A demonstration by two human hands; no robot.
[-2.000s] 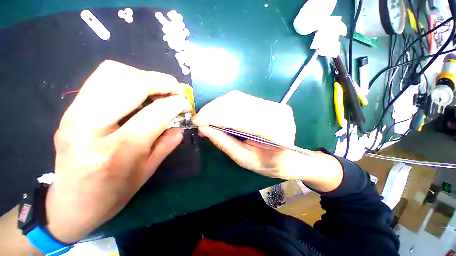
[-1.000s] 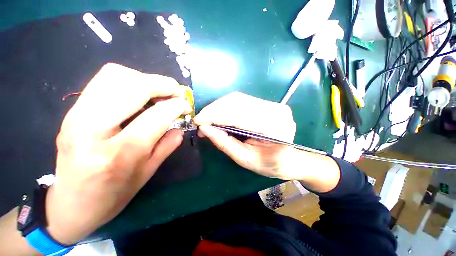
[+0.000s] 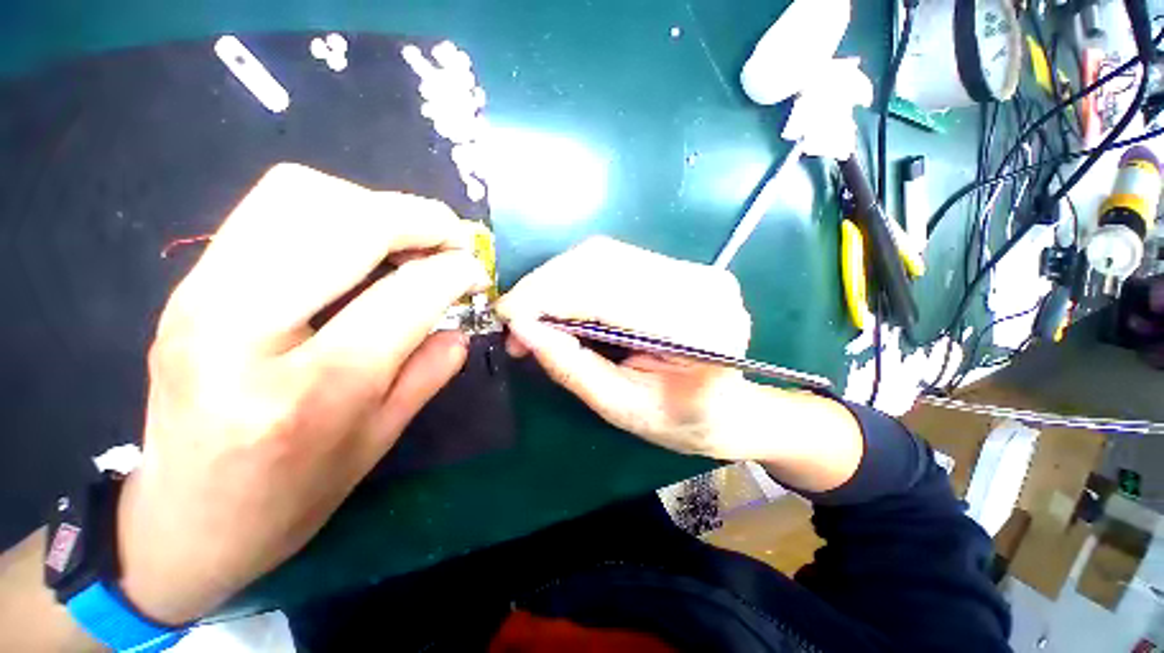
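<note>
My left hand [image 3: 300, 344] pinches a tiny silvery and white circuit board [image 3: 474, 318] between its fingertips over the black mat's right edge. An amber-yellow piece [image 3: 484, 245] shows beside the board, partly hidden by my fingers. My right hand [image 3: 632, 332] holds slim metal tweezers [image 3: 689, 350] like a pen, with the tip end at the board. Whether the tips touch it cannot be told. A thin red wire [image 3: 186, 244] sticks out left of my left hand.
The black mat [image 3: 77, 191] bears a white oblong strip [image 3: 253, 74] and small white round parts [image 3: 449, 96]. At right are yellow-and-black pliers [image 3: 874, 242], a white bottle [image 3: 794, 51], crumpled tissue [image 3: 836, 109], a reel [image 3: 985, 51] and tangled cables. A parts tray [image 3: 702, 501] is below.
The view has shifted slightly. Both hands stay at the board, with the tweezers in much the same position.
</note>
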